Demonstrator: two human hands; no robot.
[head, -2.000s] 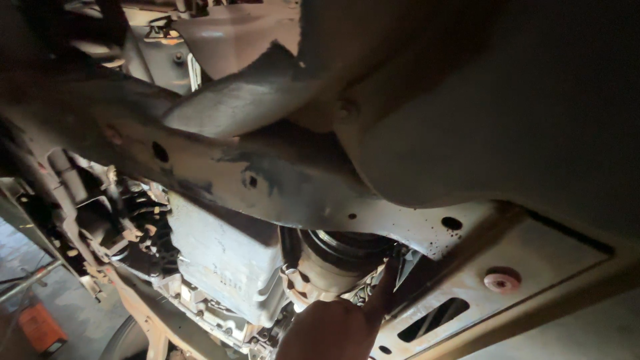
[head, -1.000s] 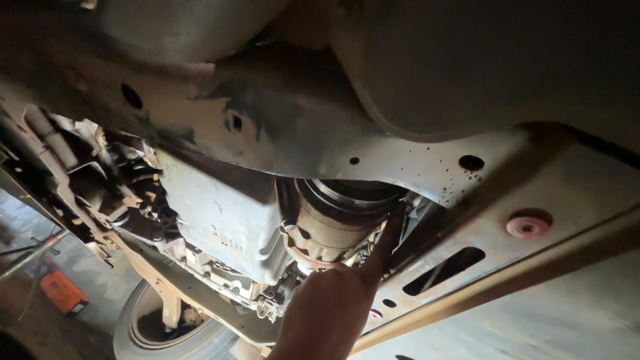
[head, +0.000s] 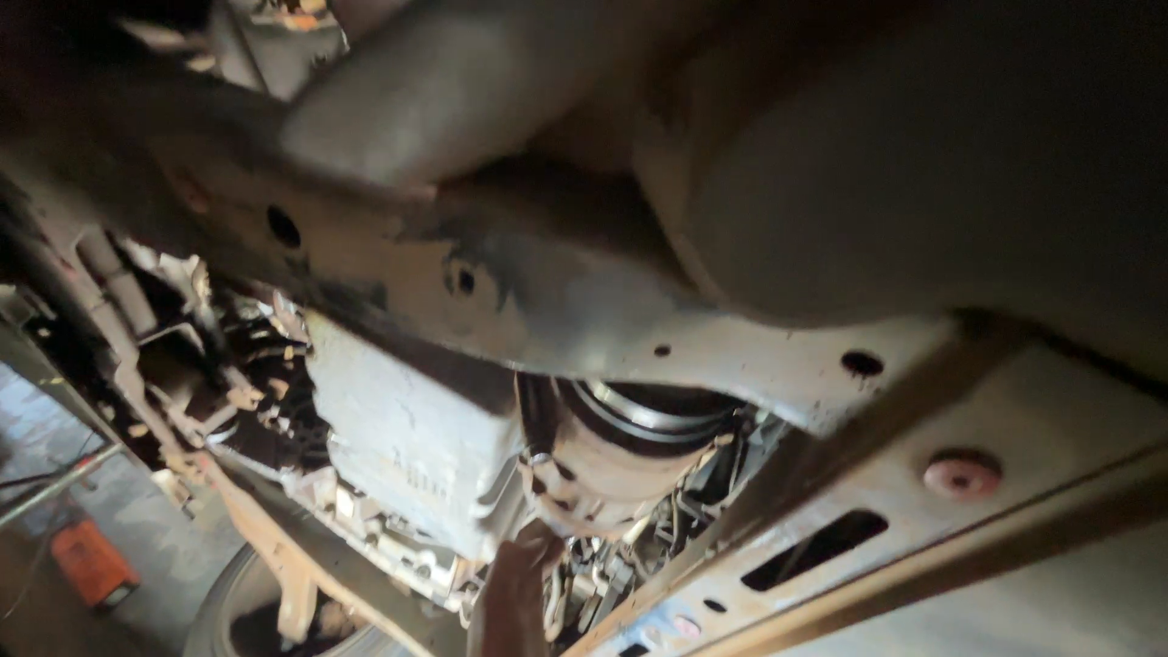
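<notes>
One bare hand, apparently my left hand (head: 525, 558), reaches up from the lower middle, dark and blurred. Its fingertips are at the lower edge of a round metal housing (head: 593, 488); whether they touch it is unclear. No tool shows in it. Above the housing is a dark ring with a shiny metal band (head: 652, 412), partly behind a painted steel crossmember (head: 566, 301). Left of the hand sits a pale, ribbed metal pan (head: 411, 438). Hoses and brackets (head: 630, 566) lie right of the hand. My right hand is out of view.
A slotted steel panel (head: 899, 520) with a reddish round plug (head: 962, 474) spans the lower right. A large, dark rounded part (head: 867, 182) hangs at upper right. At lower left are a tyre (head: 224, 607), a tan metal arm (head: 265, 538) and an orange object (head: 94, 561) on the floor.
The hand has moved down and left, from beside the dark ring's right end to the housing's lower edge. The extended finger that reached up there no longer does.
</notes>
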